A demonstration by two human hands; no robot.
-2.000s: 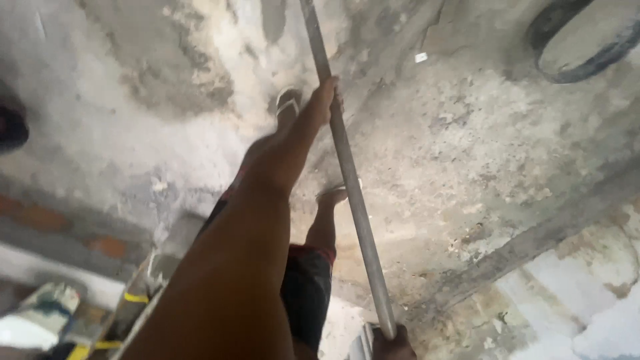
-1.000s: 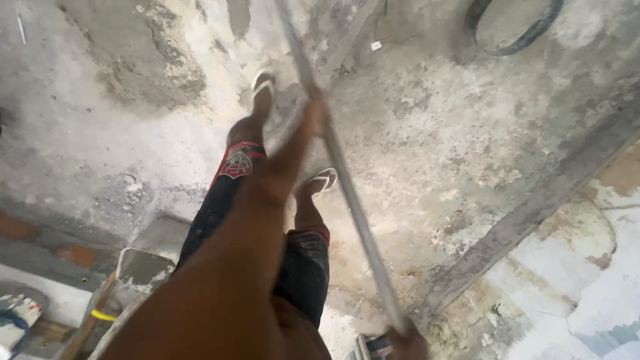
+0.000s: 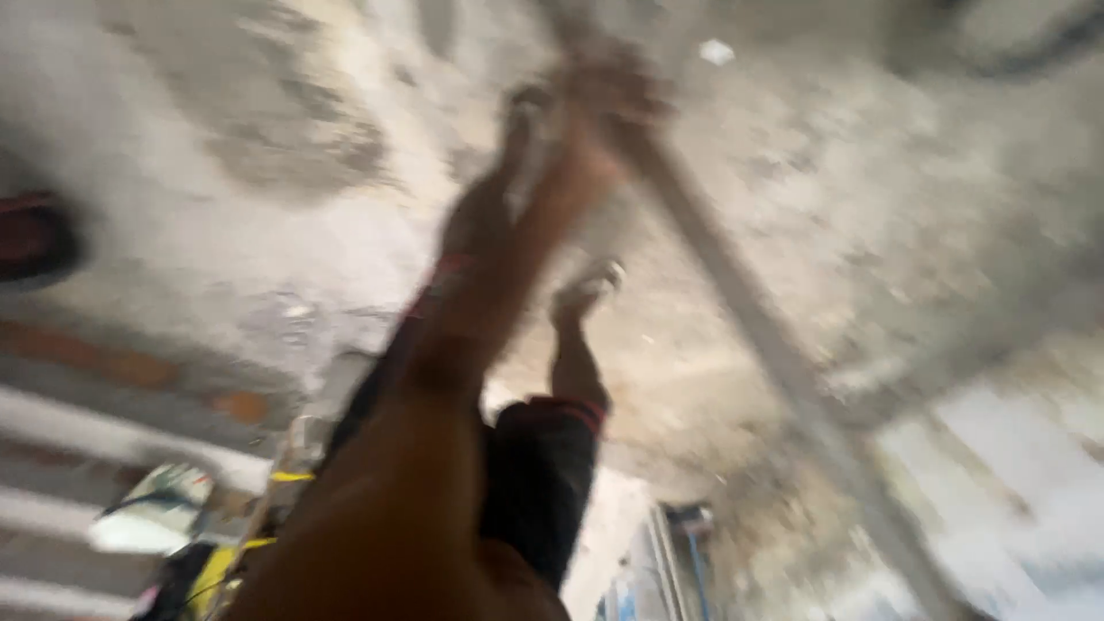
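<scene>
Strong motion blur covers the view. My left hand [image 3: 625,90] is wrapped around a long grey pole [image 3: 759,319] near the top centre; its separate fingers cannot be made out. The pole slants from the top centre down to the lower right corner, above the worn concrete floor. Its lower end runs out of the frame, and my right hand is not in view. My left forearm crosses in front of my legs, which are in dark shorts with red trim.
My feet stand on the patchy floor [image 3: 293,241]. A dark ring-shaped object [image 3: 1035,56] lies at the upper right, and a dark rounded object [image 3: 34,237] at the left edge. At the lower left are exposed bricks [image 3: 112,354], a light-coloured bag [image 3: 155,509] and yellow items [image 3: 216,569].
The pole's lower part has swung to the right relative to my legs. My right hand, earlier on the pole at the bottom, has left the view. My left hand remains on the pole.
</scene>
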